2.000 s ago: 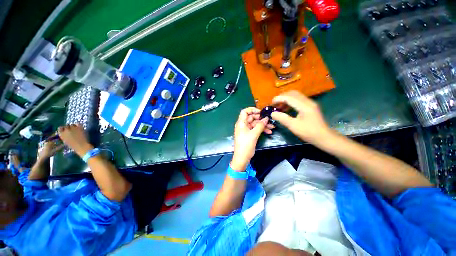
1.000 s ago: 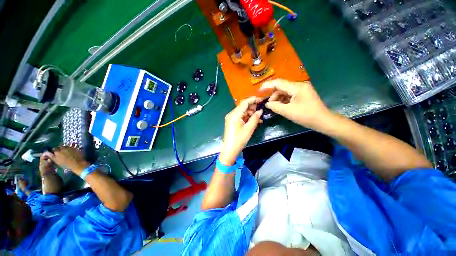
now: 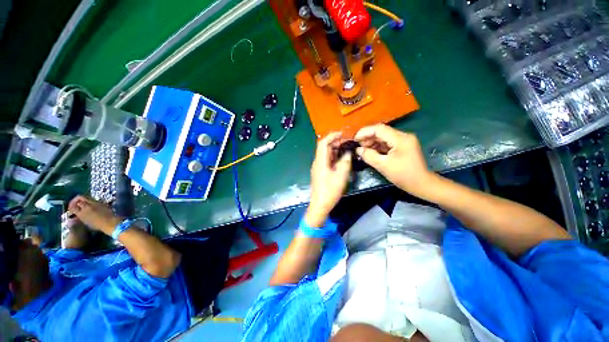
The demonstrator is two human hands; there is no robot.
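Note:
A small black round part (image 3: 350, 147) is held between the fingertips of both my hands, in front of the orange press base plate (image 3: 394, 100). My left hand (image 3: 330, 175) wears a light blue wrist band and grips the part's left side. My right hand (image 3: 395, 160) grips its right side. Fingers hide much of the part, so I cannot tell if a second piece is joined to it. Several glossy black round parts (image 3: 270, 101) lie loose on the green mat left of the press. The press has a red handle (image 3: 348, 19) and a vertical ram (image 3: 344, 65).
A blue box with white front (image 3: 193, 148) and a clear dispenser barrel (image 3: 113, 125) stand at left, with yellow and blue lines running by. Clear blister trays (image 3: 564, 87) lie at right, above a lower tray of dark parts (image 3: 593, 180). Another worker in blue (image 3: 107, 287) sits at left.
The view has shifted, so the press and blue box sit further left than at first. Both hands stay on the black part, turning it with changed finger positions.

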